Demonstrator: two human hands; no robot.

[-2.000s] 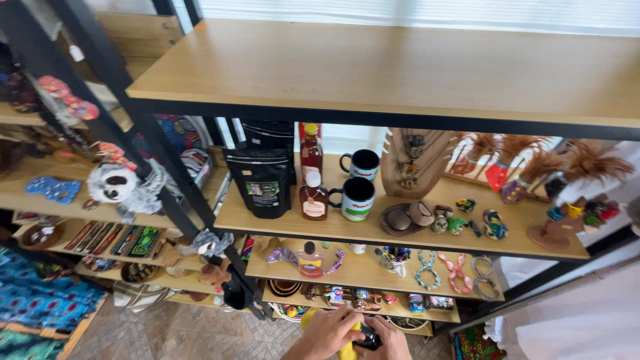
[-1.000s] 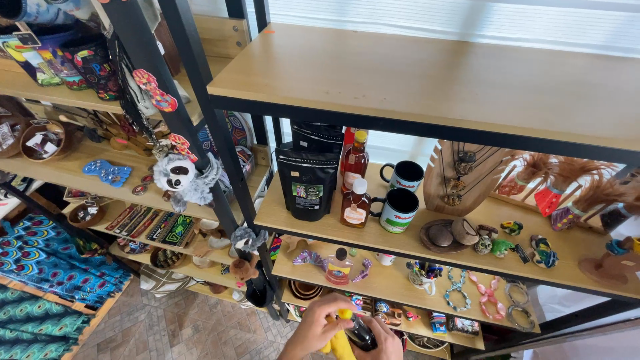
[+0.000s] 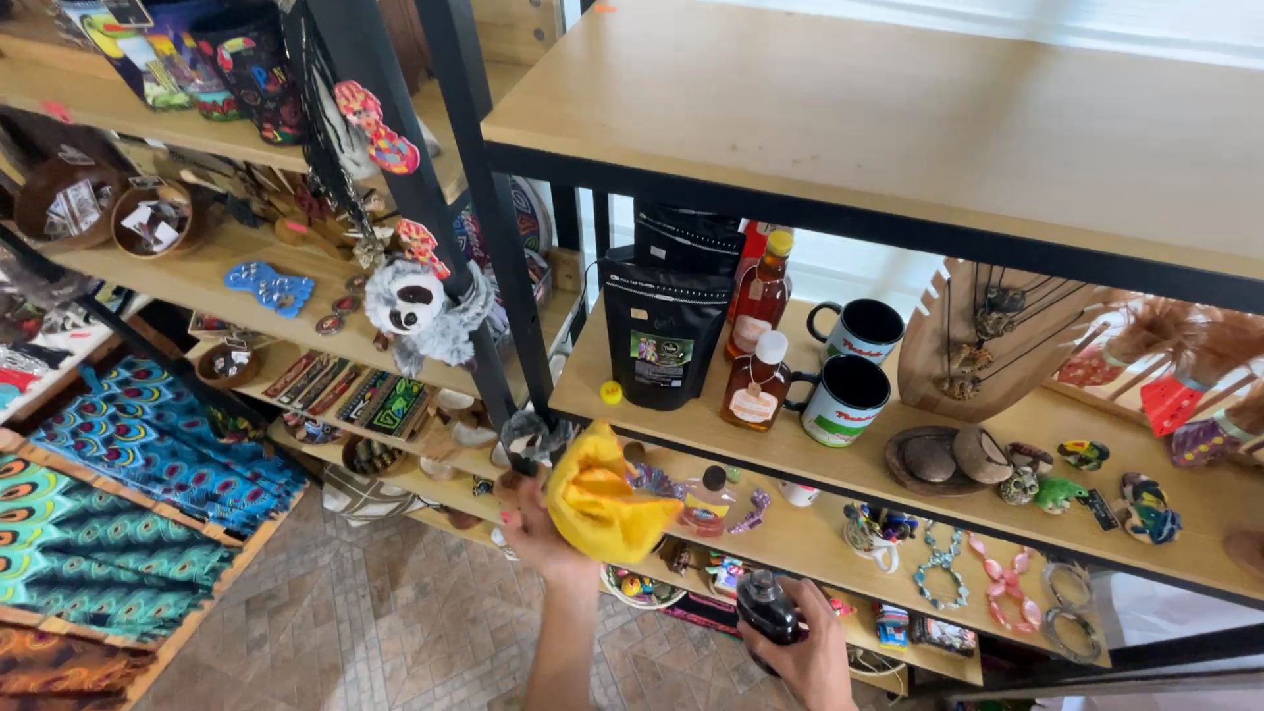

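My left hand holds a yellow cloth, raised in front of the shelf's edge. In my right hand is a dark glass bottle with its neck uncapped. A yellow cap lies on the shelf, beside a black pouch. Behind my hands on that shelf stand an amber bottle with a white cap, a taller one with a yellow cap and two black-lined mugs.
A bare wooden upper shelf with a black metal frame juts out above. Wooden bowls, a necklace stand and bracelets are at the right. A plush sloth hangs on the left post.
My hands, close together before, have moved apart, the left with the yellow cloth and the right with the dark bottle. A yellow cap now shows on the shelf. The view has turned left.
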